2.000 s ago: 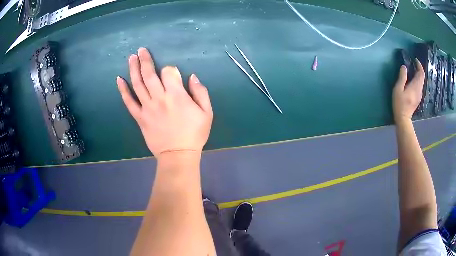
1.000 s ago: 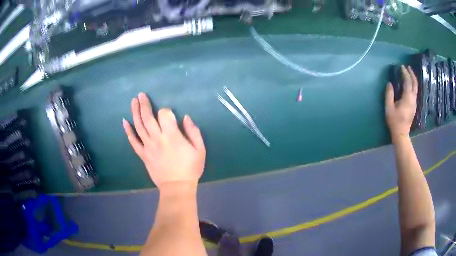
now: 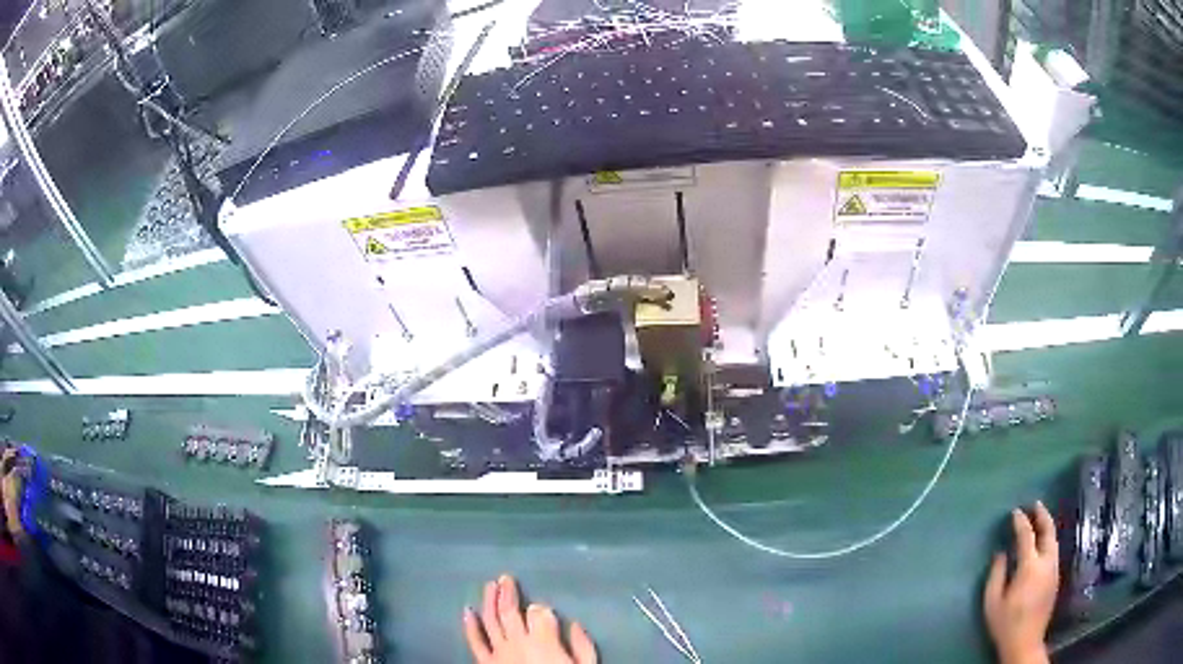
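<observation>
My left hand lies palm down on the green mat at the lower edge, fingers apart and empty, cut off at the wrist. My right hand is at the lower right, beside the dark fixtures; what lies under it cannot be made out now. Open tweezers lie between the hands, partly cut off. A small pink cone lies right of them, blurred. Clear tubing loops from the machine's centre over the mat to its right side. The white benchtop machine stands beyond the mat.
A black keyboard and loose wires lie on the machine. A long fixture stands left of my left hand. Parts trays are at the far left, with part of a person at the edge. Smaller fixtures lie beside the machine.
The view has tilted up, bringing the machine into sight and moving the hands to the lower edge. The hands, tweezers and cone keep about the same places on the mat.
</observation>
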